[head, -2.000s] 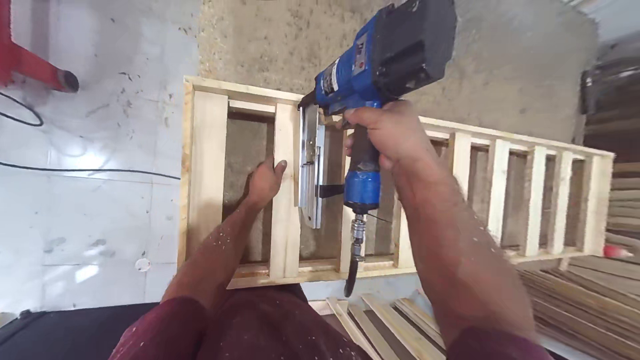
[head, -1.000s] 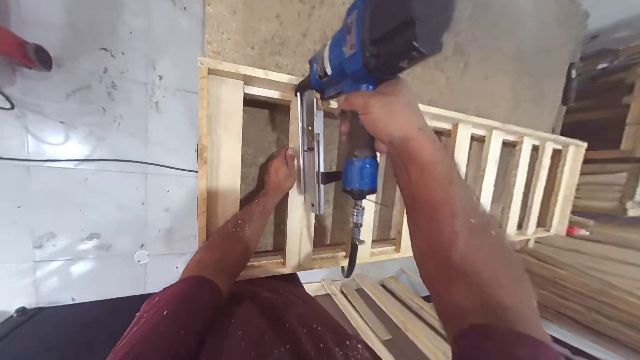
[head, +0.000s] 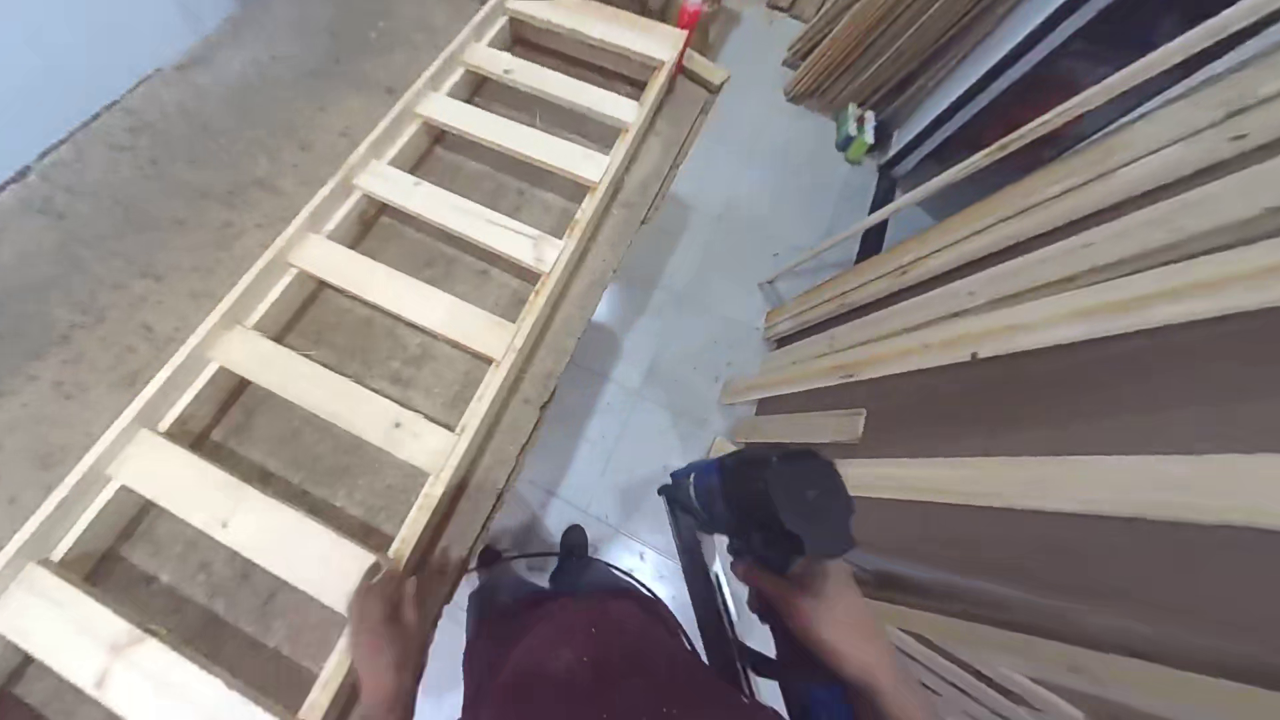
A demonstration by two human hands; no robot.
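A long wooden frame with several cross slats [head: 400, 296] lies on a brown board [head: 570, 350] at the left and centre. At its near rail, by the end of a slat, is my left hand [head: 388, 625]; its fingers are blurred, and whether they grip the rail does not show. My right hand [head: 815, 605] is closed around the handle of a blue and black pneumatic nail gun [head: 770, 510]. The gun is held to the right of the frame, over the floor's edge and beside the loose boards.
Long wooden boards [head: 1050, 300] lie on a brown surface at the right. A short wood piece [head: 800, 427] lies among them. More strips [head: 880, 45] are stacked at the top right, near a green and white object [head: 855, 133]. Tiled floor [head: 660, 290] runs between frame and boards.
The view has swung far to the right. My right hand has taken the nail gun off the frame's slat to the right side. My left hand has left the inside of the frame for its near rail.
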